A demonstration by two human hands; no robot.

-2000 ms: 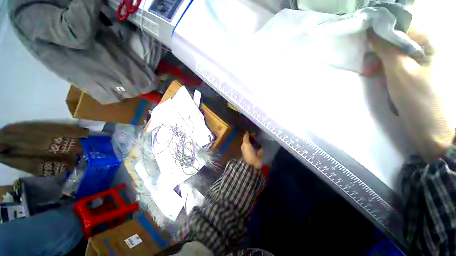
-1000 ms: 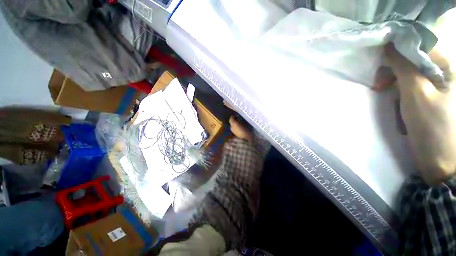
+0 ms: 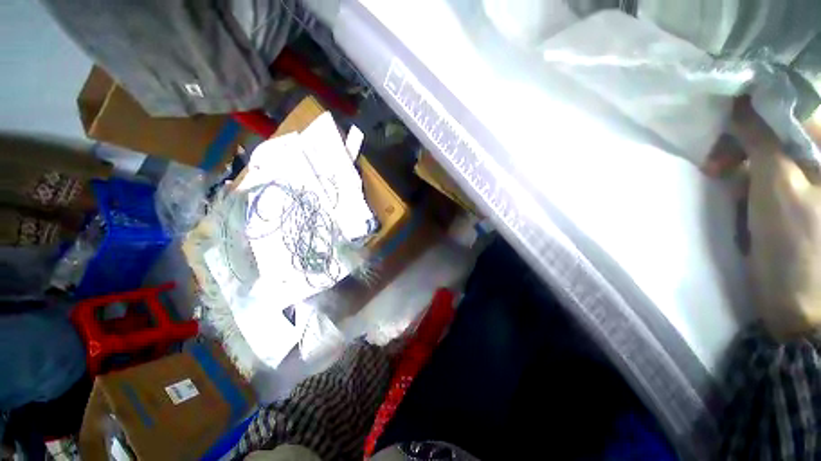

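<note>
A light grey garment piece [image 3: 648, 85] lies bunched on the brightly lit white table at the upper right, partly washed out by glare. My right hand [image 3: 781, 225] is at the right edge of the picture. Its fingers grip the cloth's folded edge, and the picture's edge cuts off part of the hand. Of my left arm only the checked sleeve shows at the bottom; my left hand cannot be seen.
The ruler-marked table edge [image 3: 540, 243] runs diagonally. Left of it are a carton with white scraps [image 3: 270, 329] and tangled thread [image 3: 311, 239], a red stool [image 3: 130, 329], a blue basket [image 3: 126, 239], cartons and a person's grey clothing [image 3: 180, 63].
My left hand has moved from below the table edge out of sight, its sleeve now lower. My right hand still grips the cloth. The view has shifted.
</note>
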